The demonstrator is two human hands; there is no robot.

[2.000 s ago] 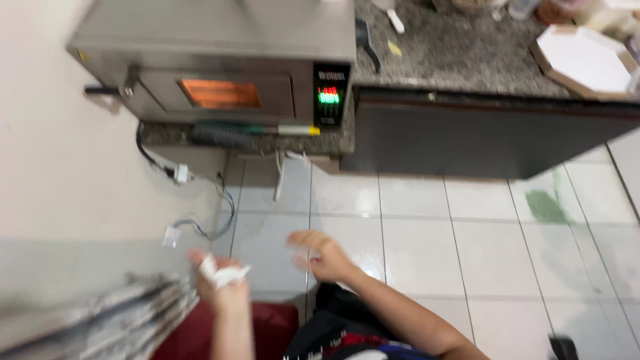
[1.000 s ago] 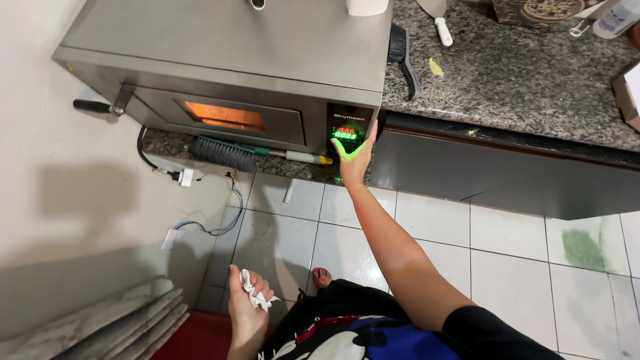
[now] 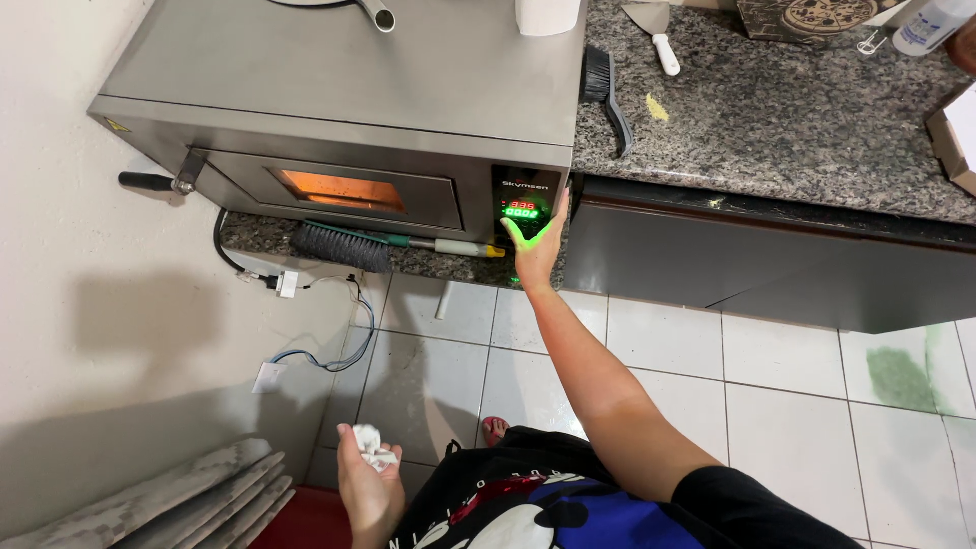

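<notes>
A stainless steel countertop oven [image 3: 343, 76] by Skymsen stands at the upper left, its door closed and its window [image 3: 339, 191] glowing orange. My right hand [image 3: 540, 242] rests on the lower right of the lit control panel [image 3: 524, 183], thumb at the panel's front and fingers along the oven's side edge; it holds no object. Low in the view, my left hand [image 3: 367, 480] clasps a crumpled white paper or cloth [image 3: 374, 448]. A bench brush [image 3: 341, 244] with dark bristles lies on the granite ledge just below the oven door.
On the granite counter [image 3: 747, 114] at right lie a black brush [image 3: 610, 95], a scraper [image 3: 662, 46] with a white handle, a pizza box [image 3: 808, 19] and a spray bottle [image 3: 930, 27]. The oven's door handle [image 3: 152, 181] sticks out at left. Cables [image 3: 366, 328] hang by the wall.
Two seconds ago my right hand was over the floor; since the middle frame it has been at the control panel. My left hand keeps the crumpled white piece. The view has shifted.
</notes>
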